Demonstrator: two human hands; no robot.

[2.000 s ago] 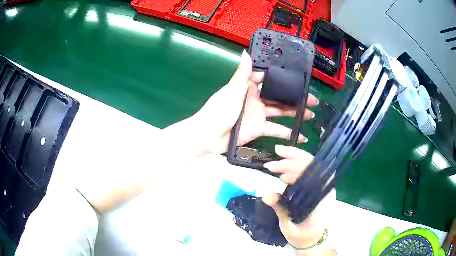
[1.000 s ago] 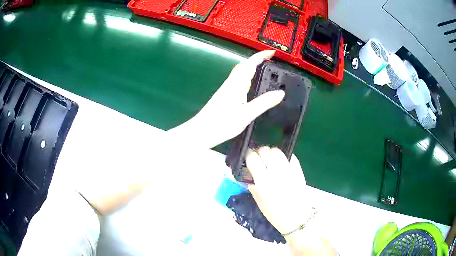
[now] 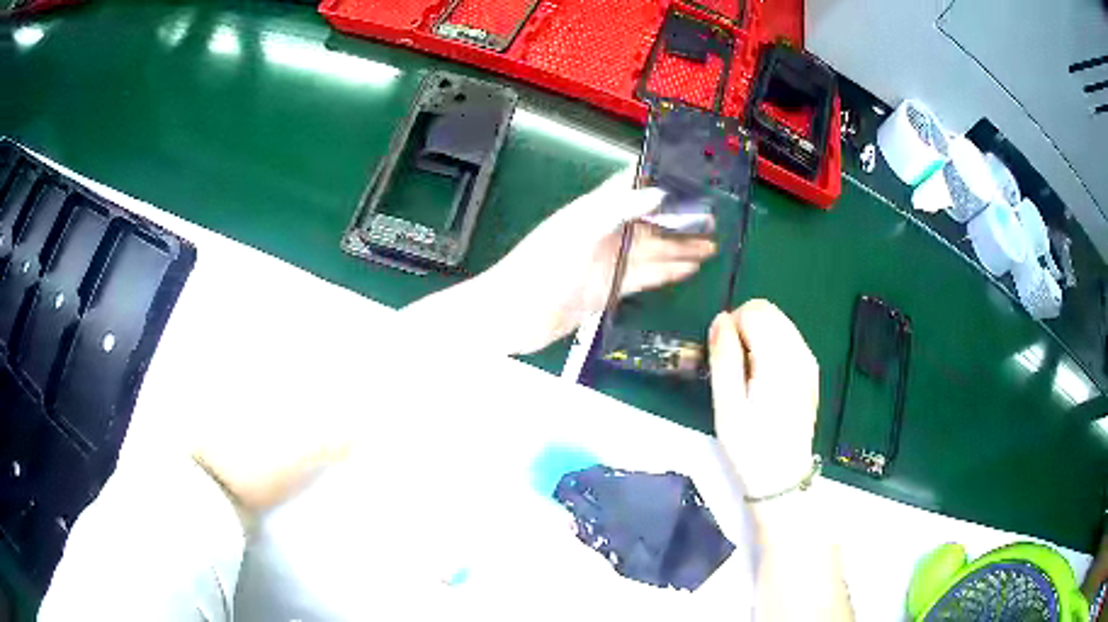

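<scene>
A black phone middle frame (image 3: 683, 243) is held upright above the front edge of the green belt, slightly blurred. My left hand (image 3: 595, 261) is behind and at its left side, with fingers seen through its opening. My right hand (image 3: 766, 377) pinches its lower right corner. A grey-black stack of frames (image 3: 447, 140) lies on the belt to the left of my left hand. Another single frame (image 3: 872, 389) lies on the belt to the right.
Red tray (image 3: 583, 55) with frames stands beyond the belt (image 3: 280, 158). Black plastic tray (image 3: 91, 316) is at left. A crumpled black piece (image 3: 650, 529) and blue patch (image 3: 565, 468) lie on the white surface. Green fan (image 3: 1002, 589) is lower right; white rolls (image 3: 966, 182) stand far right.
The stack my hands held now lies on the belt at left. My hands hold a single frame, raised upright. The loose frame on the right has shifted left along the belt.
</scene>
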